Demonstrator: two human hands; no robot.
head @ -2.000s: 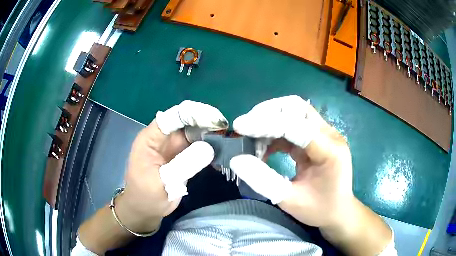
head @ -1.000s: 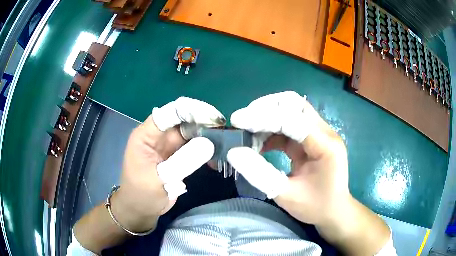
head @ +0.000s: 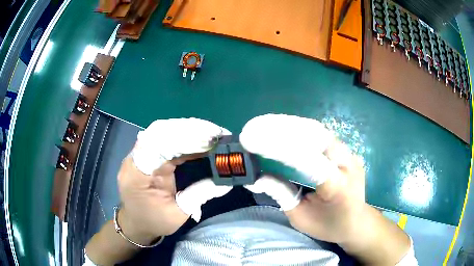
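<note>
An assembled inductor (head: 231, 164), a closed grey block with copper turns showing through its side window, is held between both hands at the centre. My left hand (head: 169, 166) grips its left side with white-covered fingers. My right hand (head: 312, 166) grips its right side the same way. The leads are not visible. A core half with a copper coil (head: 192, 62) lies on the green surface beyond the hands, ring up, its two leads toward me.
An orange tray (head: 249, 26) lies beyond, with a brown board (head: 410, 93) bearing rows of cores at right. A brown carrier strip (head: 67, 176) with several spaced parts runs along the left. More brown strips (head: 130, 26) are stacked at upper left.
The inductor has been turned in the fingers: its window with copper turns now faces me, where a plain grey face and leads showed before. The view has shifted slightly.
</note>
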